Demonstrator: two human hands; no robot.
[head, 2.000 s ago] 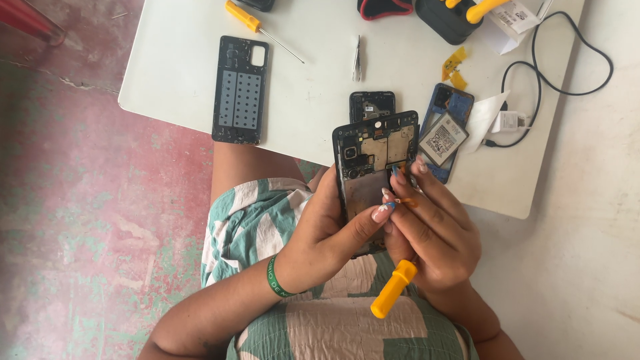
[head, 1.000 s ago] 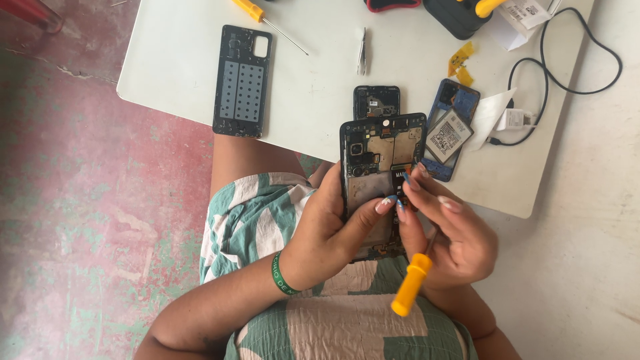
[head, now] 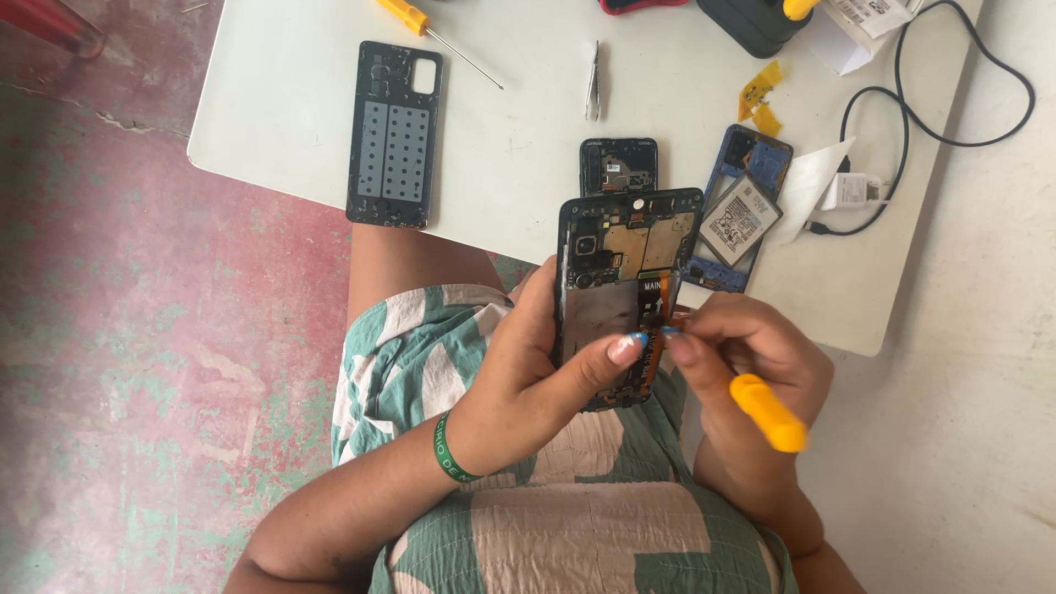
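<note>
My left hand [head: 536, 371] holds an opened smartphone [head: 631, 247] by its left edge, thumb across the battery bay. The phone shows its camera, metal shields and a dark flex cable [head: 650, 309] bearing writing. My right hand [head: 742, 363] has its thumb and finger pinched at the phone's right edge, beside that cable; whether they grip the cable I cannot tell. A yellow-handled screwdriver [head: 767, 412] is tucked in the same hand, its shaft hidden. Behind the phone, another opened phone [head: 617, 165] lies on the table. A loose battery [head: 738, 219] rests on a blue phone frame [head: 763, 157] to the right.
On the white table [head: 503, 157] lie a black phone back cover [head: 394, 136], a second yellow screwdriver [head: 412, 16], tweezers [head: 593, 82], yellow tape pieces [head: 757, 91], a white paper [head: 808, 190] and a black cable [head: 903, 107] by a white plug [head: 850, 191]. A black holder [head: 747, 25] stands at the back.
My right fingers have moved down along the phone's right side, uncovering more of the flex cable. The yellow screwdriver handle has swung from pointing down-left to pointing down-right. My left hand still holds the phone.
</note>
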